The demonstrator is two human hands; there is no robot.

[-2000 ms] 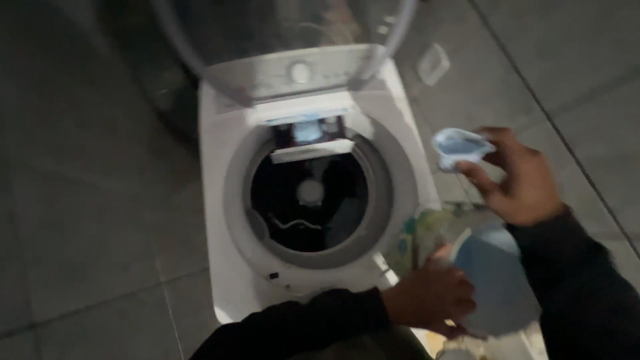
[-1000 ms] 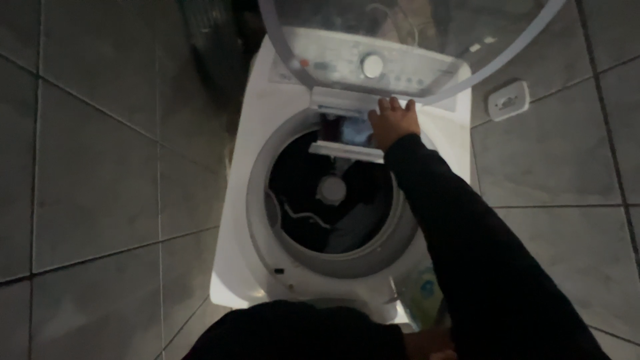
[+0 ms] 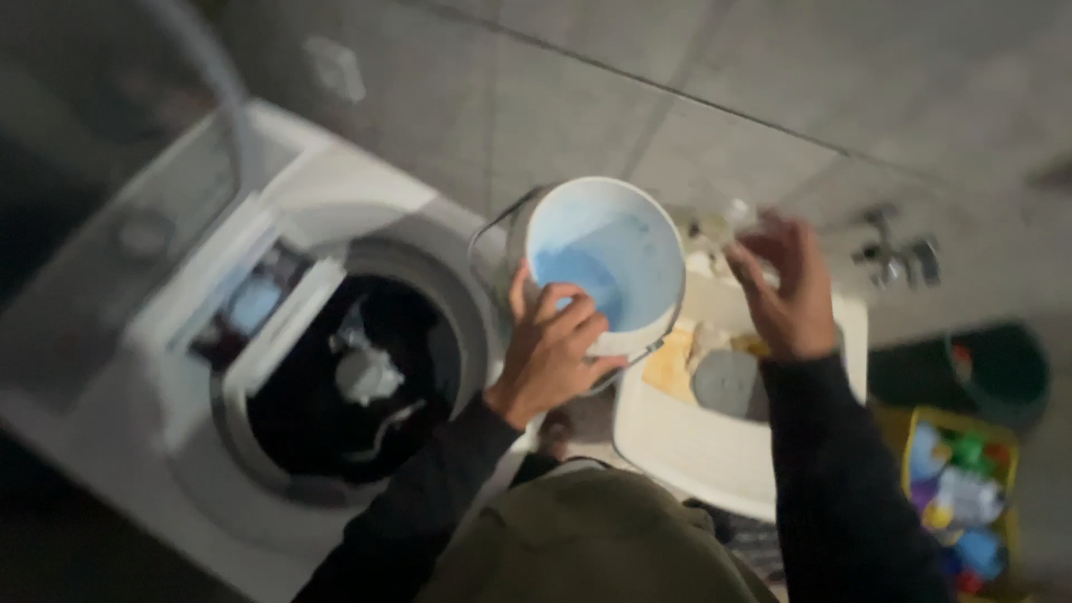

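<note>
My left hand (image 3: 557, 352) grips the near rim of a white bucket (image 3: 599, 197), its fingers over the edge and inside. Blue powder or liquid lies in the tilted bucket; which of the two I cannot tell. To its right, my right hand (image 3: 783, 272) is raised above the back of a white sink, blurred; whether something small is between its fingers is unclear. On the left stands a top-loading washing machine (image 3: 193, 494) with its lid up. Its dispenser drawer (image 3: 285, 327) is pulled out over the drum (image 3: 343, 444), where dark contents and a pale cord show.
The white sink (image 3: 695, 461) holds a grey round thing (image 3: 729, 381) and yellowish cloth or sponge. A metal tap (image 3: 896, 251) is on the tiled wall behind. At right are a dark green bin (image 3: 1005, 368) and a yellow basket (image 3: 911, 452) of colourful items.
My right hand has left the dispenser and is now over the sink area. My left hand now holds the bucket up by its rim. The view has swung right.
</note>
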